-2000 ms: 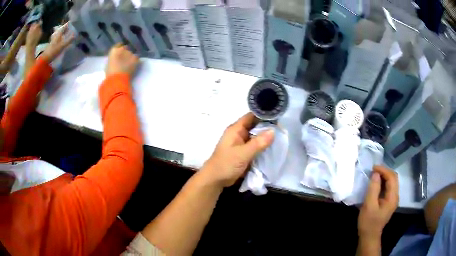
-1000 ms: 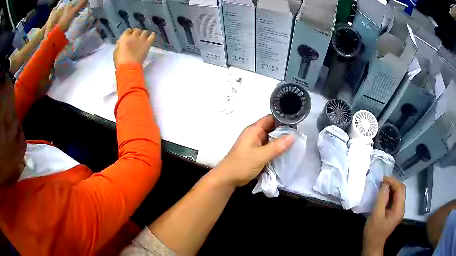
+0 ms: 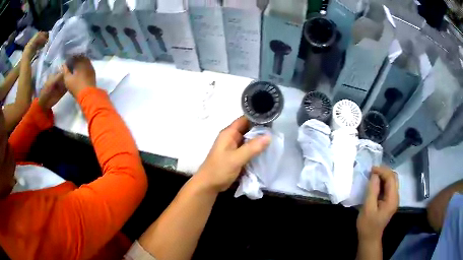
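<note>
My left hand point(image 3: 226, 155) holds a dark grey handheld fan point(image 3: 262, 102) by its upper handle, which is wrapped in a thin white bag. The fan's open ring head faces up. To its right lie another bagged dark grey fan point(image 3: 316, 106), a bagged white fan point(image 3: 347, 114) and a third bagged fan with a dark head point(image 3: 373, 126). My right hand point(image 3: 378, 200) has its thumb and fingers at the bag of this rightmost fan. The handles are hidden by the bags.
A row of retail boxes point(image 3: 282, 48) stands along the back of the white-covered bench point(image 3: 167, 109). An unbagged grey unit point(image 3: 320, 33) stands upright by them. A slim dark bar point(image 3: 421, 175) lies at right. A person in orange sleeves point(image 3: 111, 147) works at left; another in light blue sits at far right.
The neighbour's orange arms have moved left and now come together at a crinkled translucent bag. The whole view has shifted back and forth; both my hands keep their places at the bagged fans.
</note>
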